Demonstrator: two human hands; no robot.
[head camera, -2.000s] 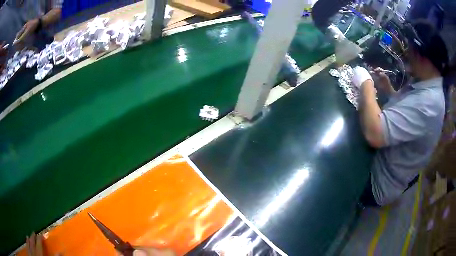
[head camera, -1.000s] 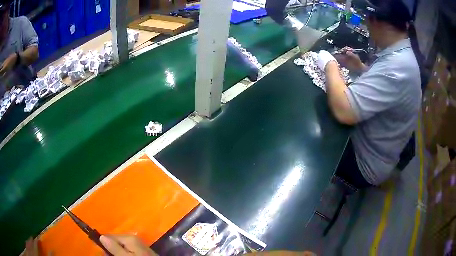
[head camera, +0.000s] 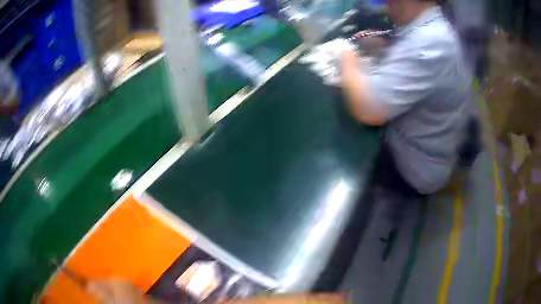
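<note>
The frame is blurred. My right hand (head camera: 115, 292) is at the bottom edge, partly cut off, closed on a dark slim pointed tool (head camera: 72, 274) whose tip points up and left over the mat. The work mat, orange with a black printed lower part (head camera: 127, 237), lies on the bench below and around the hand. A white plastic unit (head camera: 123, 179) lies on the green conveyor belt (head camera: 89, 219) beyond the mat's upper corner. My left hand is not in view.
A grey post (head camera: 183, 77) stands at the belt's near edge. Beyond the belt lies a blurred pile of white units (head camera: 56, 113). A seated person in a grey shirt (head camera: 424, 89) works at the dark green bench top (head camera: 255, 160), beside a white heap (head camera: 332, 58).
The view has swung right, so the post, unit and other person sit further left. The fingers once at the lower left edge are gone from view. The tool is still in my right hand.
</note>
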